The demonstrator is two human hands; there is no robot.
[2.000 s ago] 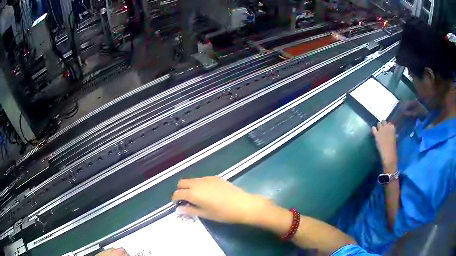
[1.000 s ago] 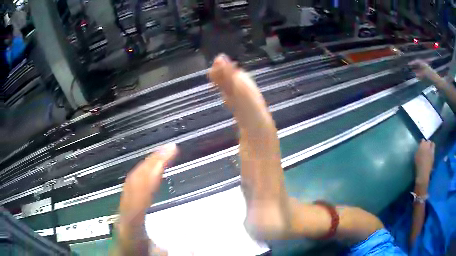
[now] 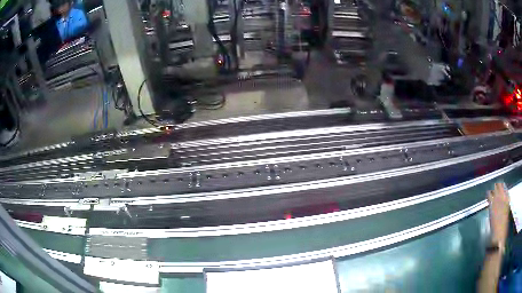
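Observation:
Neither of my hands is in view. The white board (image 3: 272, 280) lies nearest in front of me at the bottom edge, cut off by it, with a thin dark edge. No small parts can be made out on it. A flat grey ribbed plate or carrier (image 3: 117, 248) lies left of it, between the two silver rails. White label plates (image 3: 121, 270) with small dark marks sit by the near rail.
Another person's hand (image 3: 499, 200) and forearm with a dark wristband are at the right edge, beside part of another white board (image 3: 517, 203). Dark conveyor lanes (image 3: 229, 214) between silver rails cross the view. A grey frame bar (image 3: 43, 252) is at lower left.
My two raised hands have left the picture. The view has turned left, so the other person shows further right and the label plates have moved into fuller view.

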